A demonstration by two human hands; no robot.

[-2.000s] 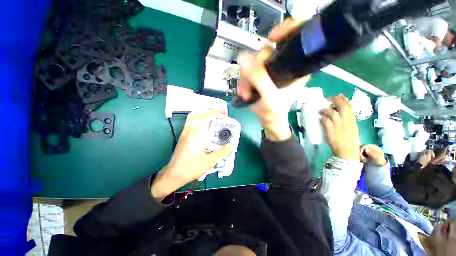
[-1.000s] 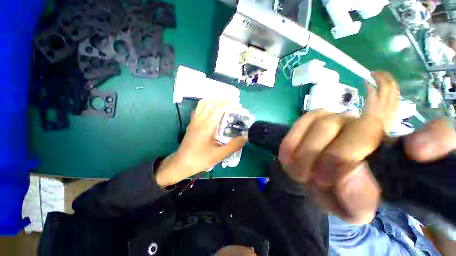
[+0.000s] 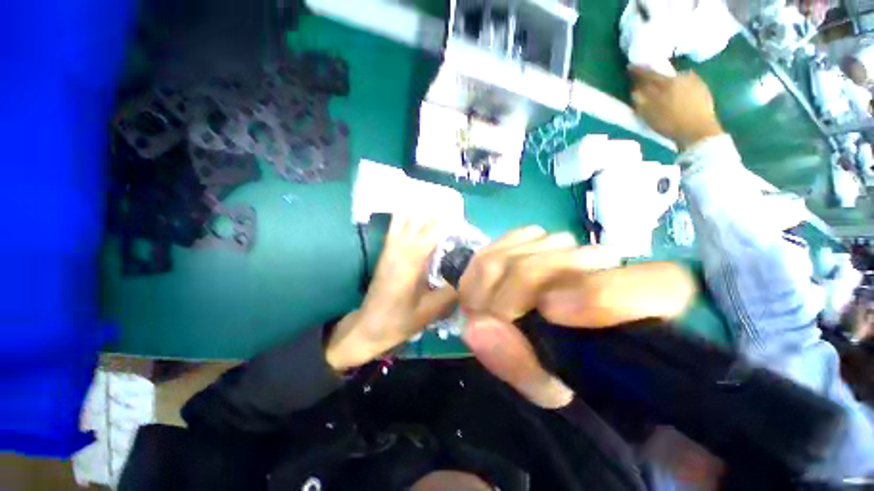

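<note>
My left hand (image 3: 388,292) holds a white camera housing (image 3: 407,196) on the green bench, its square front turned up. My right hand (image 3: 537,288) is closed around the black electric screwdriver (image 3: 661,369), near its front end. The dark tip meets or covers the housing's front; exact contact and the lens are hidden by my fingers. The screwdriver body slants down to the right, blurred. Red leads (image 3: 383,366) hang below my left wrist. A loose pile of black front plates (image 3: 273,125) lies at the left.
A blue bin (image 3: 48,221) stands at the left edge. The screw feeder (image 3: 470,139) is behind the housing. Another white housing (image 3: 628,206) and thin white loops (image 3: 551,139) lie to its right. A coworker's arm (image 3: 757,230) reaches over the line to white parts (image 3: 676,29).
The screwdriver went from the feeder to the housing front, and my right hand moved left, closer to my left hand. The coworker's hand moved away to the white parts at the top.
</note>
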